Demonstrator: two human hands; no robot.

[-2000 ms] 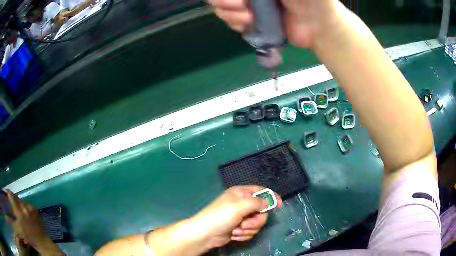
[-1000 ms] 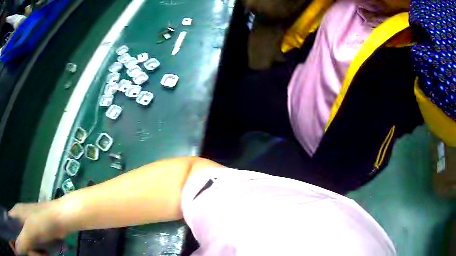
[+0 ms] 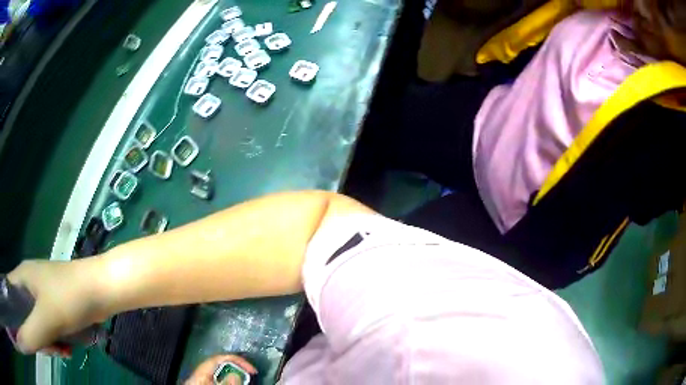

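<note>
My right hand (image 3: 60, 304) is at the left edge, closed around the dark grey electric screwdriver (image 3: 13, 302), which the picture's edge cuts off; its tip cannot be made out. My left hand (image 3: 203, 374) is at the bottom edge, mostly cut off, with its fingers around a white housing (image 3: 231, 373) that has a green board inside. The black screw tray (image 3: 149, 342) lies between the hands, partly under my right forearm.
Several boarded housings (image 3: 184, 151) lie by the pale strip (image 3: 124, 120). Clustered white housings (image 3: 246, 48) lie farther up the green bench (image 3: 301, 135). A thin pale thread curves beside them. A person in a pink top (image 3: 526, 113) with yellow-edged dark clothing is at the right.
The view has swung right from the tray. Since the last frame, bench items and my right hand sit higher and further right, and my left hand with the housing has come into view at the bottom.
</note>
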